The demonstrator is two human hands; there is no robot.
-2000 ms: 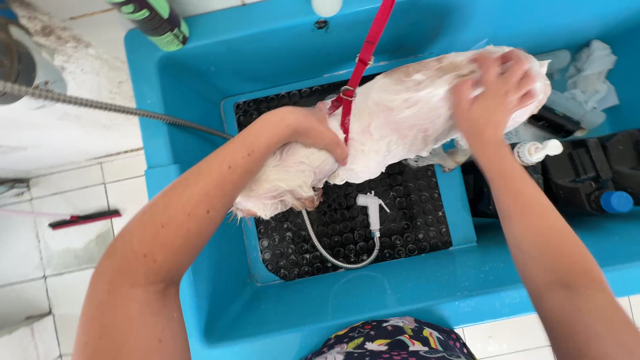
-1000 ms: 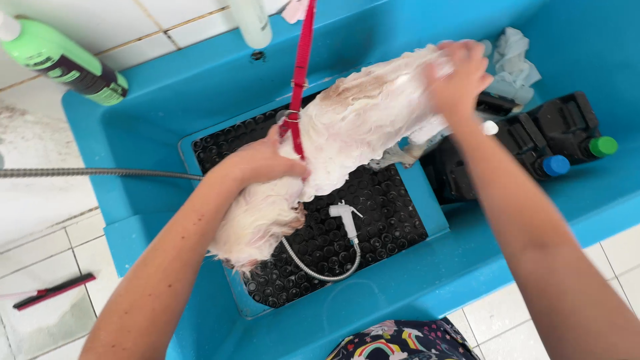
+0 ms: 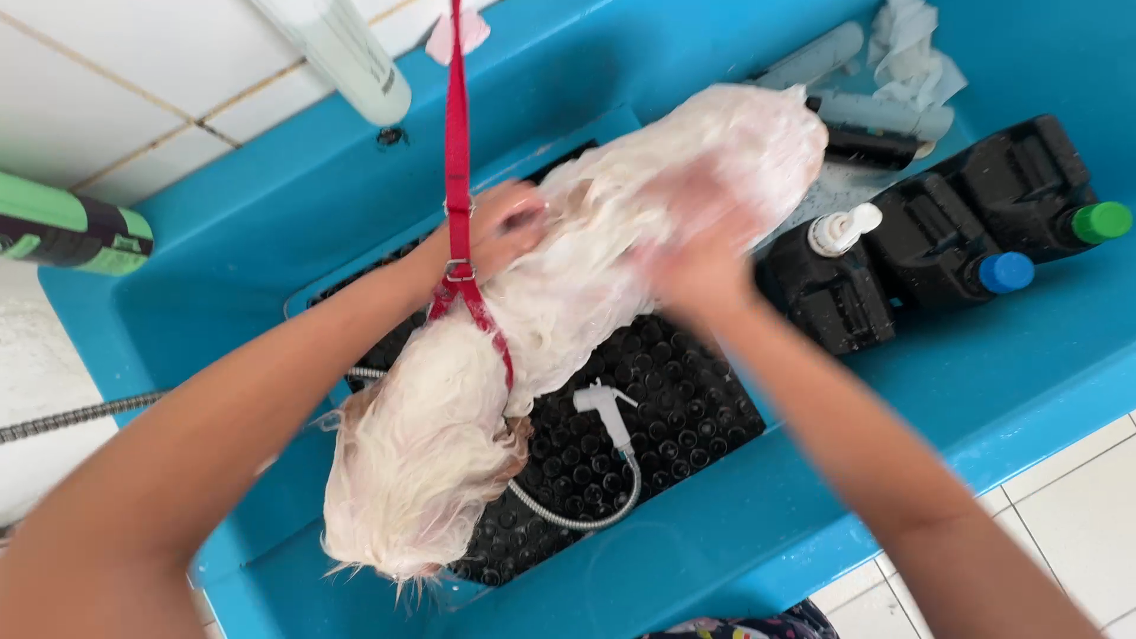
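A wet white long-haired dog [image 3: 586,266], coated in lather, stands on a black rubber mat [image 3: 674,399] inside a blue tub [image 3: 958,444]. Around its neck and shoulders runs a red strap [image 3: 457,133] with metal buckles, stretched upward. My left hand [image 3: 510,226] lies against the dog's far side, just behind the strap, fingers partly bent. Blurred by motion, my right hand [image 3: 701,248] rests on the near side of its back with the fingers spread in the fur. A white hand sprayer [image 3: 605,413] on a metal hose lies on the mat beside the dog.
Black jugs, one with a blue cap [image 3: 1006,272], one with a green cap [image 3: 1100,222] and one with a white pump [image 3: 843,231], stand at the tub's right. Bottles [image 3: 879,115] and crumpled white material [image 3: 910,53] lie behind. A green bottle [image 3: 75,226] is on the left rim.
My right hand has moved from the dog's rump toward the middle of its back. My left hand has left the neck area by the strap for the far side. The view has come closer.
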